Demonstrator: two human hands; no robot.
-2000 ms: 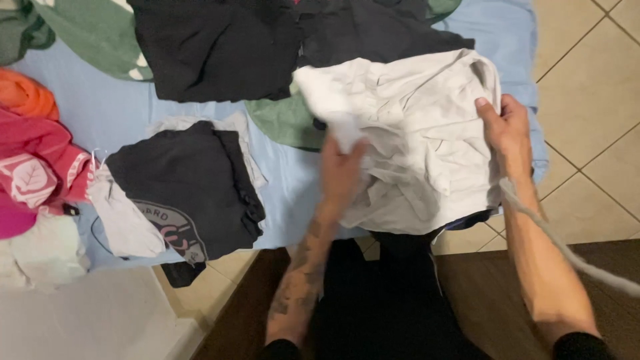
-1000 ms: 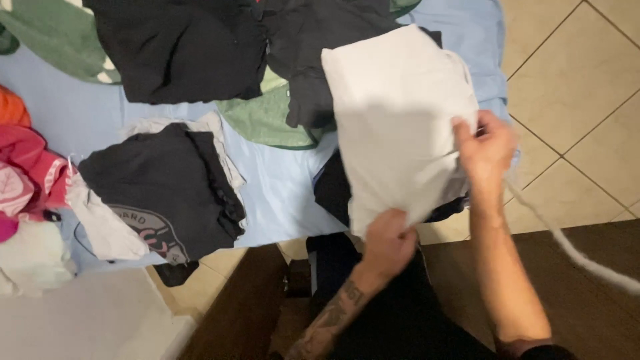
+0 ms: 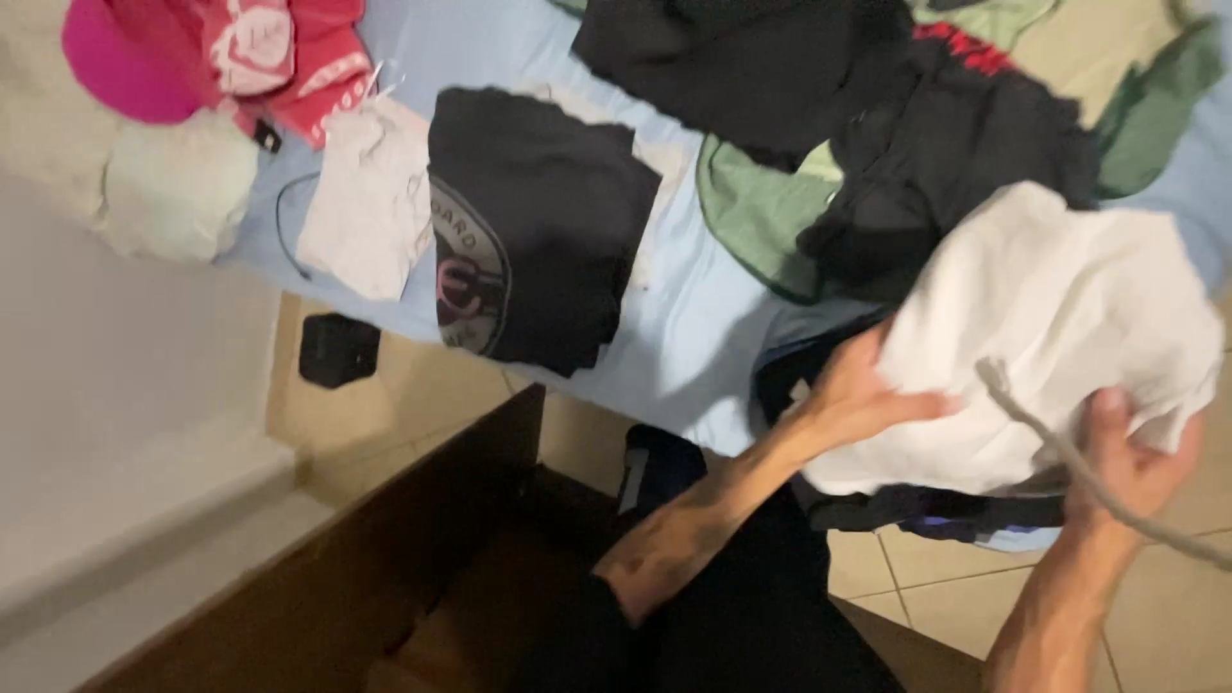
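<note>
Between both hands, at the right of the head view, is a white cloth garment [image 3: 1049, 298], loosely bunched. My left hand [image 3: 871, 395] grips its left edge, thumb on top and fingers hidden beneath. My right hand [image 3: 1136, 457] holds its lower right edge, the thumb over the fabric. Dark folded clothes [image 3: 943, 505] lie under the white garment at the edge of a light blue sheet [image 3: 674, 385]. A folded dark T-shirt with a round print [image 3: 558, 231] rests left of my hands. A grey cord [image 3: 1088, 472] hangs across the view in front of the garment and my right hand.
Black garments [image 3: 760, 67] and a green patterned cloth [image 3: 760, 221] lie at the back. Red and pink clothes [image 3: 318, 58] and a small white garment [image 3: 371, 202] are at the left. A dark wooden panel [image 3: 385, 539] stands below, near a black object [image 3: 337, 349] on the tiled floor.
The white garment, spread flat between my hands one second ago, is now bunched. My left hand has moved from its bottom corner to its left edge. The view has shifted left.
</note>
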